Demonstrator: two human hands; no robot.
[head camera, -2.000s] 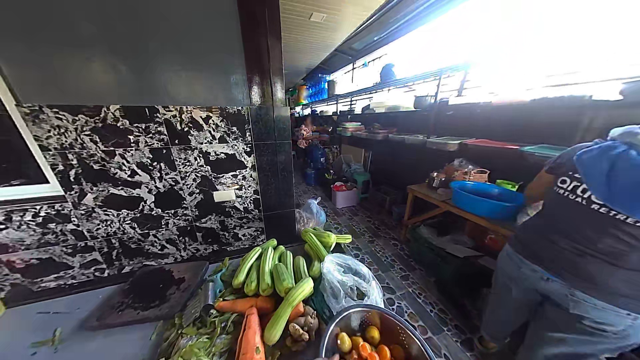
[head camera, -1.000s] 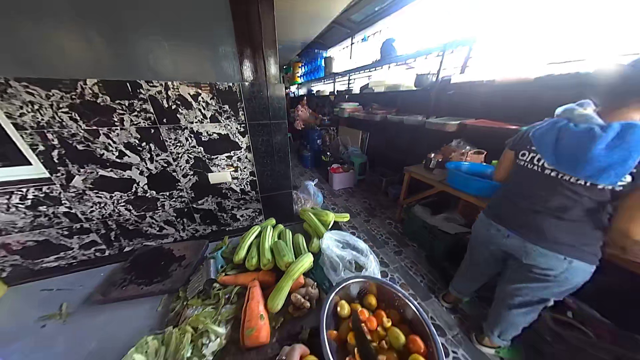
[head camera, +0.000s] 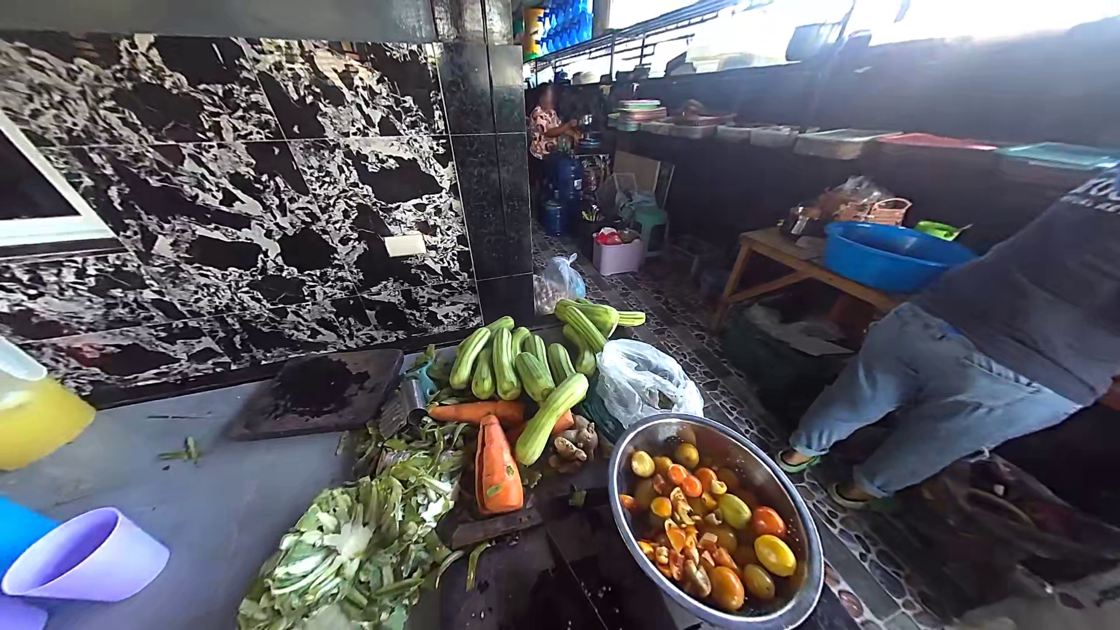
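Note:
Neither my left hand nor my right hand shows in the head view. A steel bowl (head camera: 809, 560) at the lower right holds whole and cut tomatoes (head camera: 724, 586). Left of it lie a large peeled carrot (head camera: 497, 468) and knobs of ginger (head camera: 573, 444). Behind these is a pile of ridged green gourds (head camera: 506, 363), with a clear plastic bag (head camera: 647, 381) at its right. Leafy green trimmings (head camera: 350, 542) are heaped at the lower left of the carrot. A dark, flat-bladed piece (head camera: 497, 528) lies just in front of the carrot.
A dark board (head camera: 315, 394) rests by the tiled wall. Purple cups (head camera: 96, 560) and a container of yellow liquid (head camera: 39, 424) stand at the left. A person in jeans (head camera: 936, 394) is at the right, near a blue basin (head camera: 892, 254) on a wooden table (head camera: 779, 254).
A fingertip seen at the bottom edge one second ago is out of view. The dark object over the tomatoes is gone from the bowl. The person at the right has shifted and leans to the right.

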